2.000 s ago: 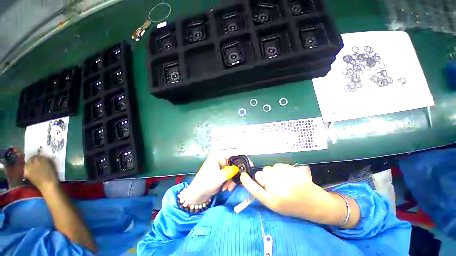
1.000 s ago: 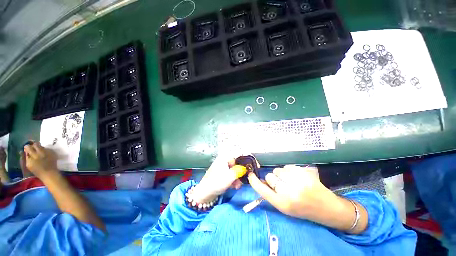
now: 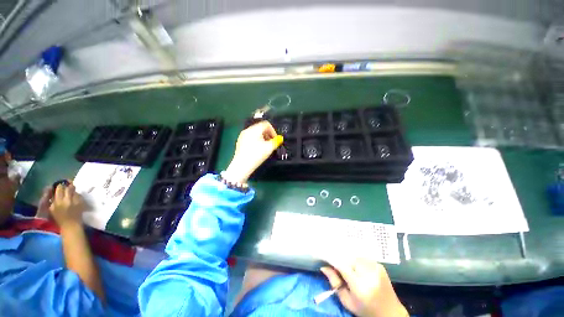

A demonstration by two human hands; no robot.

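Note:
My left hand (image 3: 250, 151), with a yellow finger cot (image 3: 278, 141), reaches over the left end of the stacked black foam tray (image 3: 334, 170). Its fingertips are at a small black camera housing (image 3: 284, 152) in the front row's second pocket; whether they grip it is unclear. Other pockets hold black housings (image 3: 312, 147). My right hand (image 3: 365, 288), cut off by the bottom edge, holds a thin pale-handled tool (image 3: 326, 295) near the bench's front edge. The dot sheet (image 3: 328, 238) lies between my hands, with several pale rings (image 3: 337, 202) behind it.
A white paper (image 3: 488, 210) with a loose ring pile (image 3: 448, 182) lies right. Two more foam trays (image 3: 179, 167) stand left. Clear plastic trays (image 3: 513, 102) are at back right. A person in blue (image 3: 62, 272) works at left; a partition (image 3: 371, 37) runs behind.
My left hand has moved from in front of my chest up to the foam tray; its second front pocket, empty before, now shows a housing. My right hand has come away from it. The view has tilted up.

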